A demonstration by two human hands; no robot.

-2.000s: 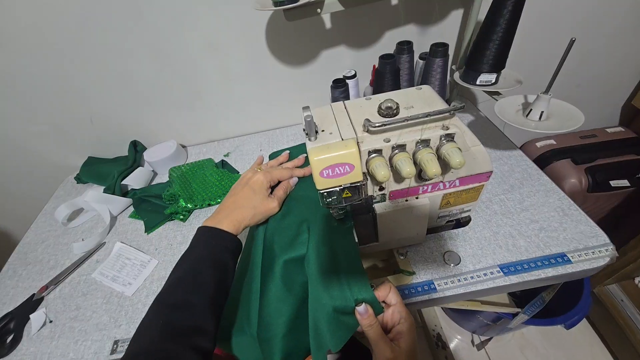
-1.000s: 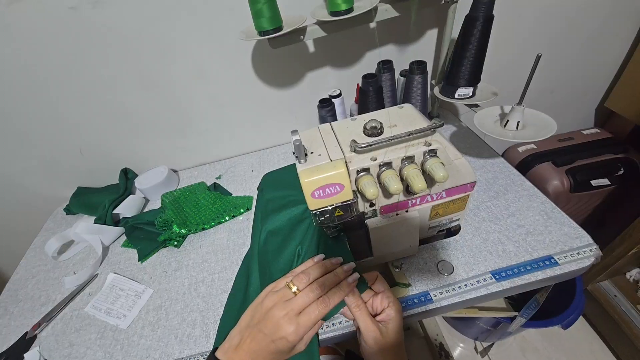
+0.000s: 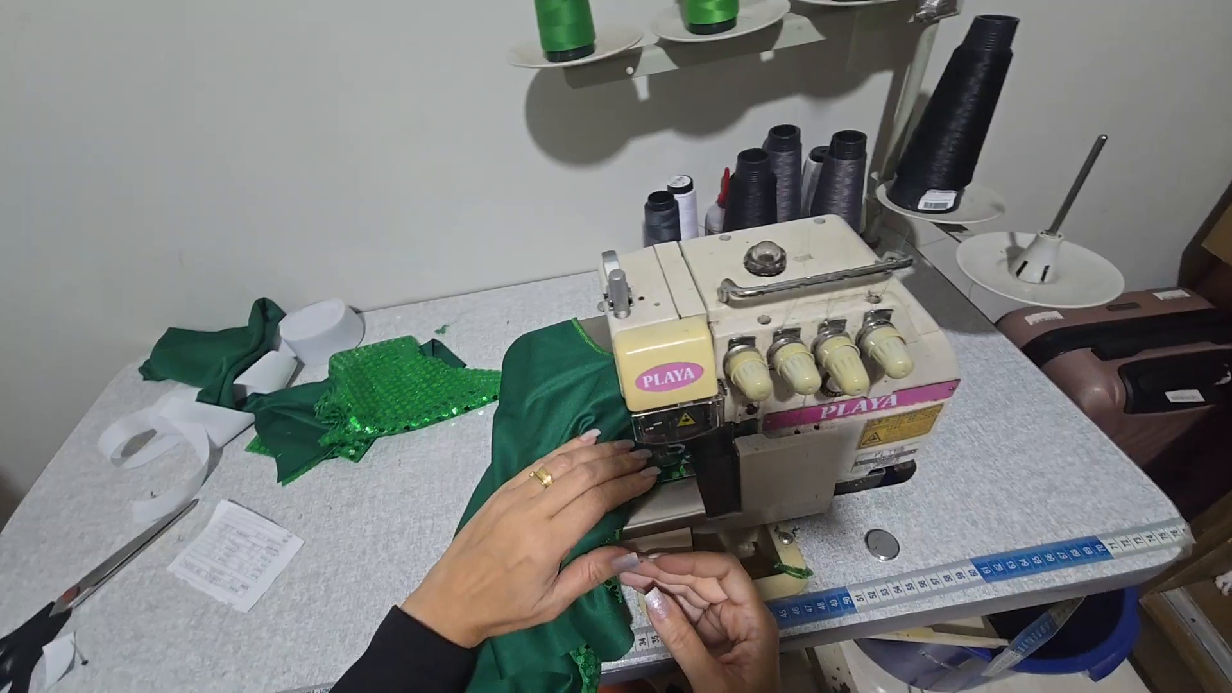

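A cream-coloured overlock sewing machine [image 3: 789, 385] stands on the speckled table, its presser area partly hidden by my fingers. Dark green fabric [image 3: 549, 404] with green sequin trim along its edge runs beside and under the machine head. My left hand [image 3: 549, 529], with a ring on one finger, lies flat on this fabric, fingertips close to the presser area. Just below the machine's front, my right hand [image 3: 712, 616] has bent fingers at the fabric's edge, thumb near my left thumb; whether it pinches the cloth is hard to tell.
Green sequined fabric [image 3: 404, 390], white elastic rolls [image 3: 322, 327], a printed paper slip [image 3: 237, 555] and black-handled scissors [image 3: 115, 568] lie at left. Thread cones [image 3: 756, 188] stand behind the machine. A measuring tape [image 3: 943, 577] runs along the front edge, above a blue bucket [image 3: 1068, 645].
My left hand went from beside the machine head down to the front edge, then back up toward the presser area. The green fabric shifted, and sequin trim now shows by the machine.
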